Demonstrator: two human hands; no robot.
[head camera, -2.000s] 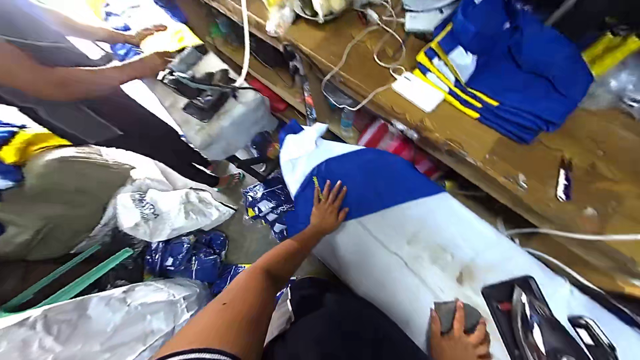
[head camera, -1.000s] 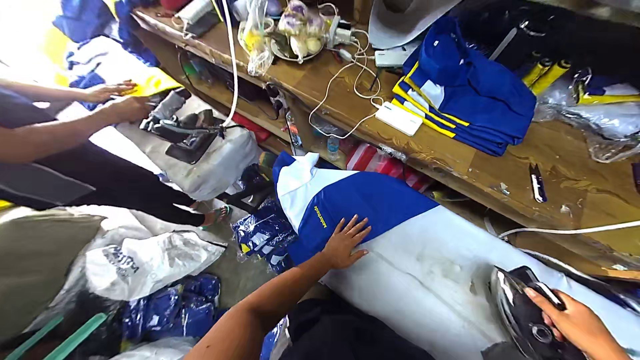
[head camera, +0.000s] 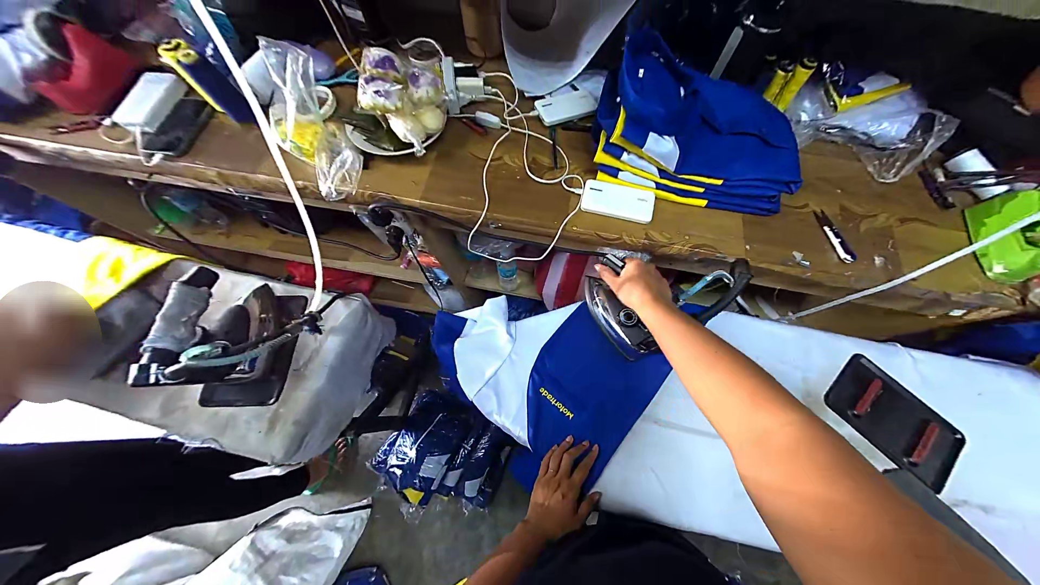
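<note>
My right hand (head camera: 638, 284) grips the handle of a steam iron (head camera: 617, 317), whose soleplate rests on the upper part of a blue and white garment (head camera: 581, 374). The garment lies over the left end of a white padded ironing board (head camera: 691, 431) and bears yellow lettering. Flat on the garment's near edge lies my left hand (head camera: 562, 487), fingers apart, holding nothing. A black iron rest (head camera: 894, 422) with two reddish strips sits on the board to the right.
Behind the board runs a wooden shelf (head camera: 455, 187) with folded blue garments (head camera: 699, 130), power banks (head camera: 617, 201), cables and a small cutter (head camera: 835, 236). At left, a person stands by another padded board (head camera: 325, 390) with an iron (head camera: 236, 325). Bagged garments (head camera: 447, 447) lie on the floor.
My right hand, first on a grey pad beside the iron, took the iron's handle and has moved it left onto the garment. My left hand remains on the garment. The view has shifted.
</note>
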